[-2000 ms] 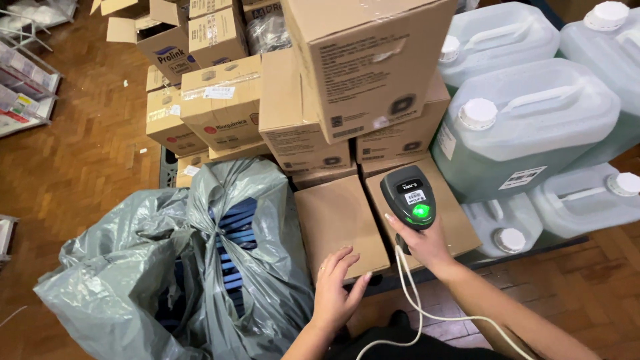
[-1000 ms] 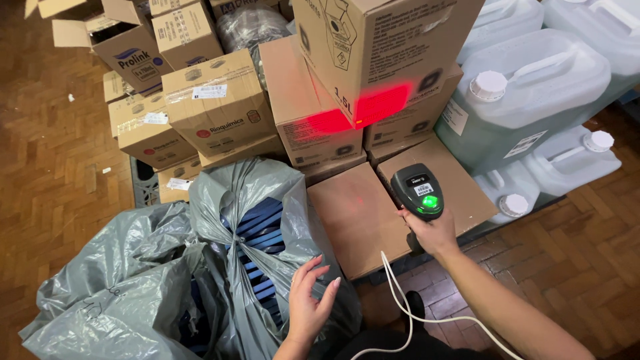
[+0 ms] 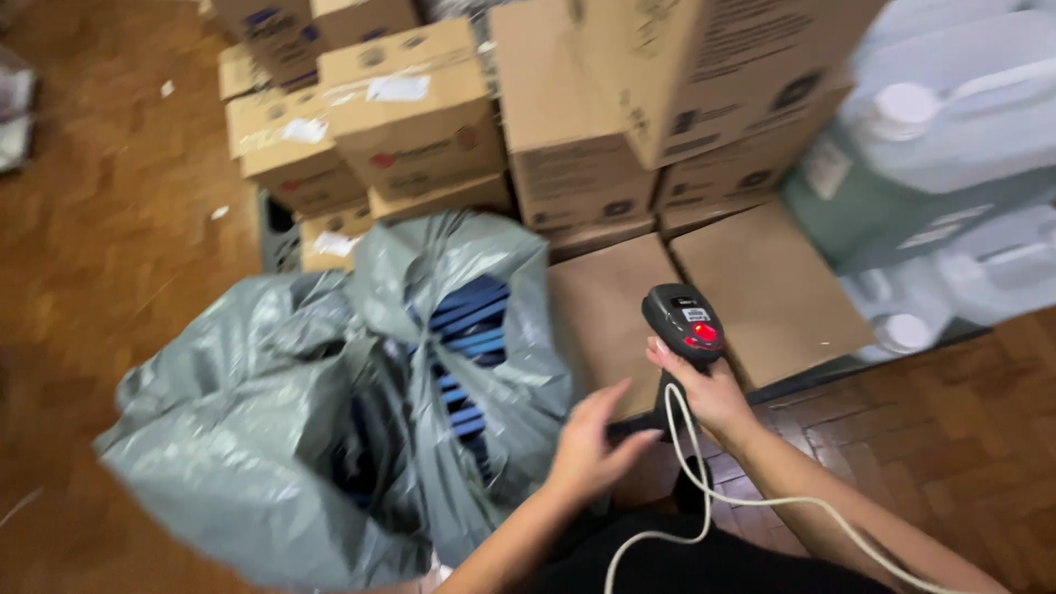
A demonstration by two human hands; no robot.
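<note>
A black handheld barcode scanner (image 3: 683, 323) with a lit red lamp and a white cable (image 3: 796, 500) is gripped by its handle in my right hand (image 3: 708, 394). Beneath and beyond it lie two plain cardboard box tops, a left one (image 3: 606, 301) and a right one (image 3: 763, 289). My left hand (image 3: 596, 450) is empty, fingers spread, between the scanner and a tied grey plastic bag (image 3: 528, 429). Blue striped items (image 3: 474, 326) show through that bag's gaps. A tall printed cardboard box (image 3: 742, 74) stands on other boxes beyond the scanner.
Another grey plastic bag (image 3: 223, 429) bulges at the left. Sealed cardboard boxes (image 3: 412, 124) are stacked behind the bags. At the right stand large translucent plastic jugs (image 3: 907, 198) with white caps, some holding greenish liquid. Wooden parquet floor (image 3: 107, 231) surrounds the stack.
The scanner's lamp has turned from green to red. The red light cast on the tall box one second ago is gone. My right hand still holds the scanner.
</note>
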